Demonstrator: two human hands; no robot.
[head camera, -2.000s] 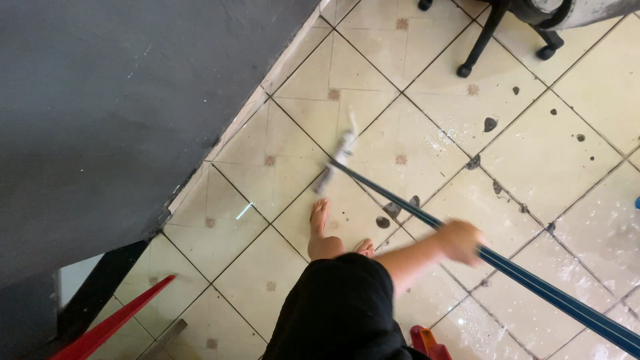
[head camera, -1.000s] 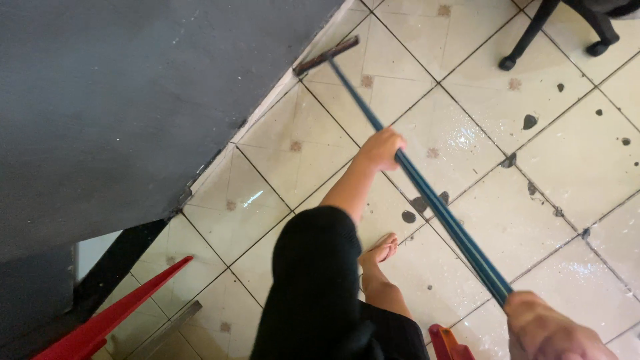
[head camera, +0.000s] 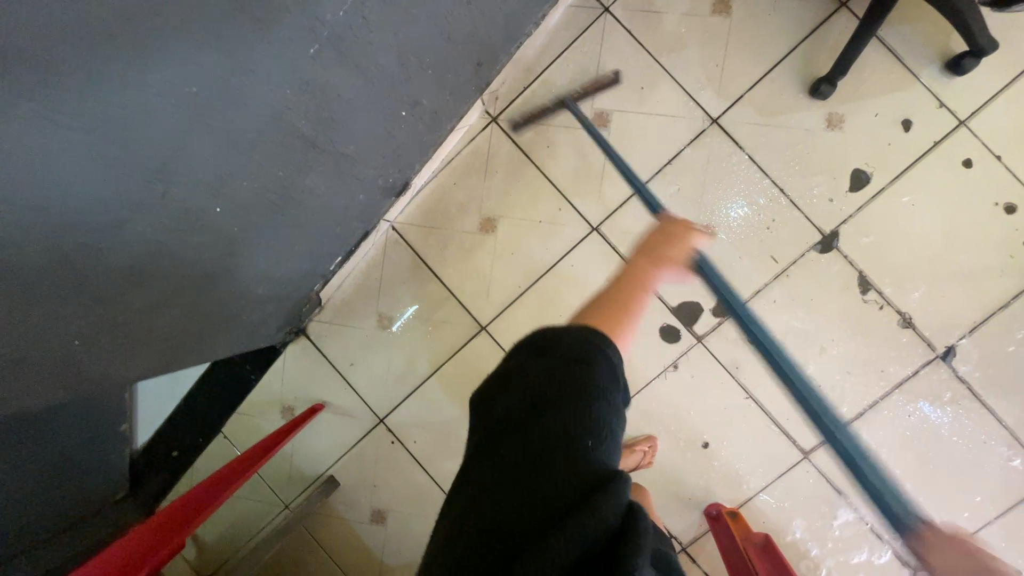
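A long blue-green pole (head camera: 768, 344) runs diagonally from the lower right to a dark, narrow floor-squeegee head (head camera: 596, 88), which is at the tiled floor a little right of the grey wall's foot. My left hand (head camera: 670, 246), its arm in a black sleeve, is closed around the pole's middle part. Blurred and partly cut off by the frame edge, my right hand (head camera: 956, 550) grips the pole's upper end. A bare foot (head camera: 638, 454) shows beside the black clothing.
The grey wall (head camera: 216, 176) fills the upper left. Black chair legs with casters (head camera: 824, 86) stand at the top right. Red plastic parts show at the lower left (head camera: 200, 504) and bottom right (head camera: 744, 544). The pale tiles have wet shine and dark chipped patches (head camera: 860, 179).
The squeegee head has shifted right from the wall's foot since a second ago. Two seconds ago it was lower, near the feet, and only my left hand was in view.
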